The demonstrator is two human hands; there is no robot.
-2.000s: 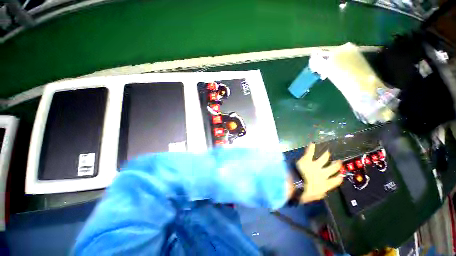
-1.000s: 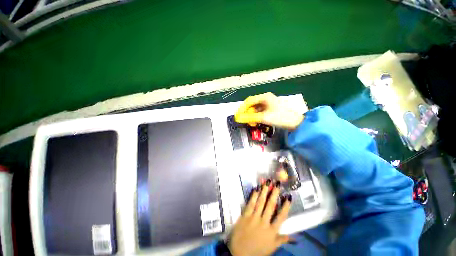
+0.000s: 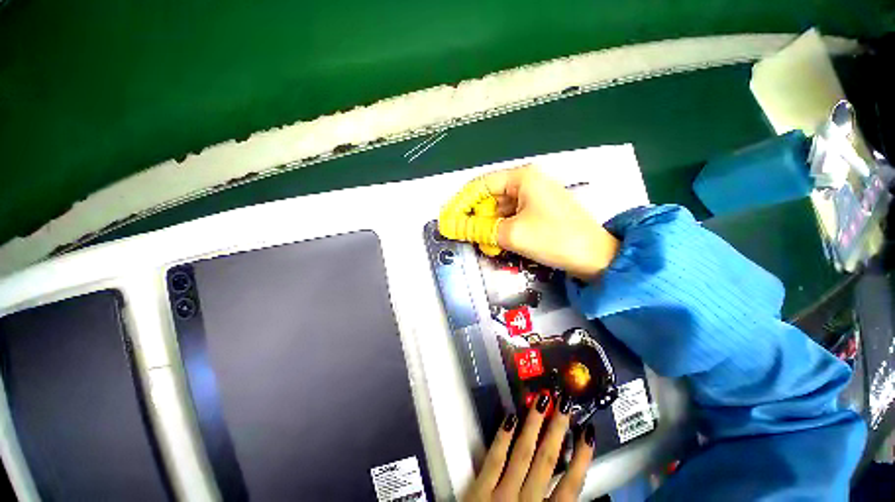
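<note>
A printed protective film [image 3: 579, 368], black with red squares and round orange pictures, lies over the dark grey tablet [image 3: 459, 294] in the right slot of the white foam tray [image 3: 407, 270]. My right hand [image 3: 530, 221], with yellow finger cots, pinches the film's top edge beside the camera area; the exact fingertip contact is hidden. My left hand [image 3: 535, 456], with dark nails, lies flat on the film's lower part, fingers slightly apart, cut off by the bottom edge. A barcode label [image 3: 633, 412] shows at the tablet's lower right corner.
Two more tablets, one in the middle slot [image 3: 299, 363] and one in the left slot [image 3: 74, 392], lie back up. A blue box [image 3: 756, 175] and pale yellowish sheets [image 3: 800, 83] are at the right. The green conveyor belt [image 3: 343, 69] runs behind the pale rail.
My left hand has moved from the side table film onto the right tablet. My right hand has come into view at its top edge. The camera view has moved closer to the tray.
</note>
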